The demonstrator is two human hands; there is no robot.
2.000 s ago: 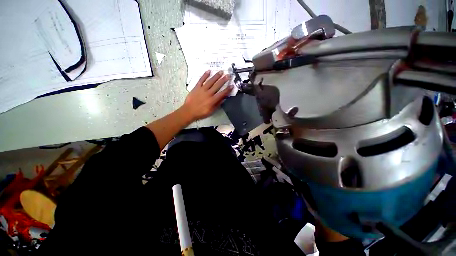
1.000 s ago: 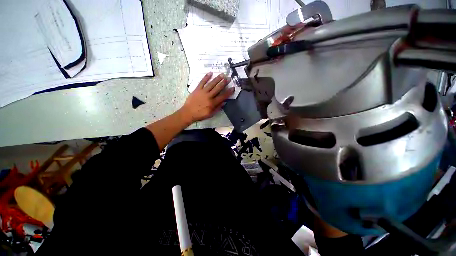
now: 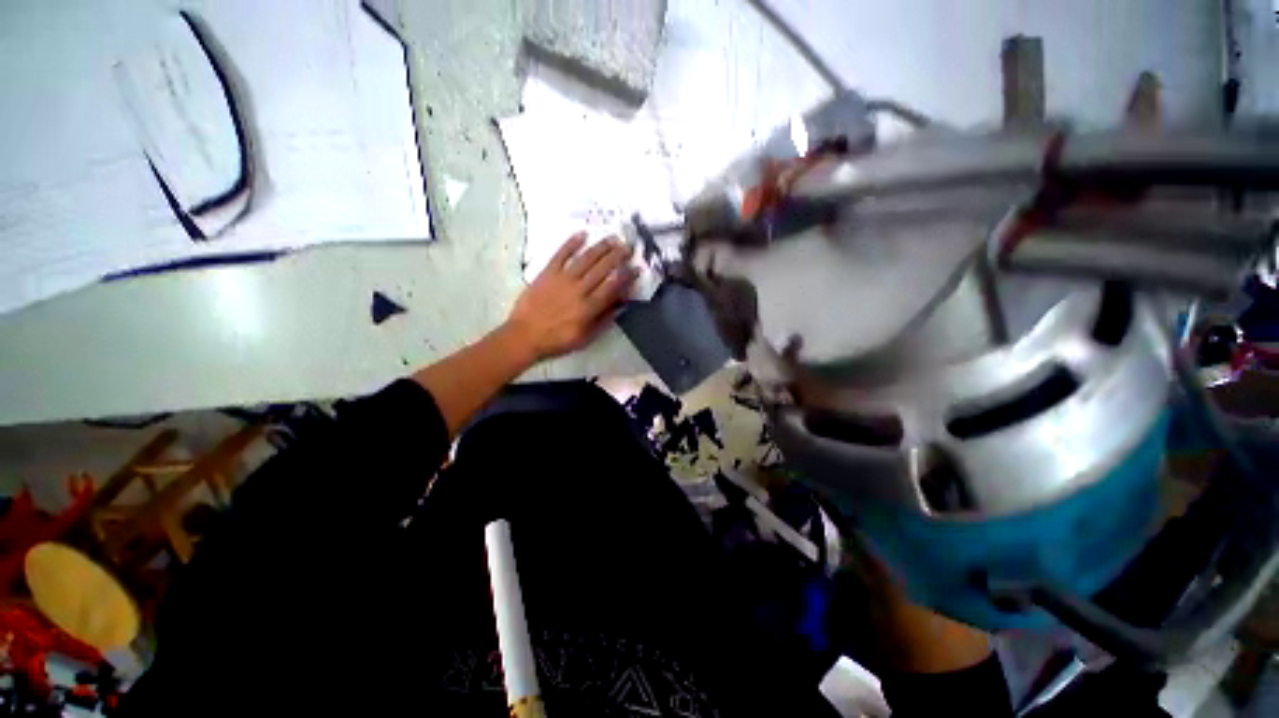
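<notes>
The silver cutting machine (image 3: 968,337) with a teal band fills the right side, slightly blurred. Its grey base plate (image 3: 679,338) shows at the table's front edge. My left hand (image 3: 572,297) lies flat, fingers spread, on the white paper marker (image 3: 575,161), its fingertips beside the knife and guard parts (image 3: 654,253). My right hand is hidden behind the machine; only the forearm (image 3: 937,638) shows below the motor. A rough grey weight block (image 3: 596,42) sits on the marker at the top.
Cut pieces (image 3: 316,154) topped with white paper lie at left, one with a curved cut. A dark scrap (image 3: 386,307) lies on the table (image 3: 239,337). A cable (image 3: 800,45) and darker bar (image 3: 1023,82) are behind. Scraps litter the floor (image 3: 715,435). A wooden stool (image 3: 82,595) is lower left.
The machine has shifted left and its motor appears smaller, blurred by motion. My left hand has stayed on the paper near the knife. The view has shifted slightly, showing more behind the machine.
</notes>
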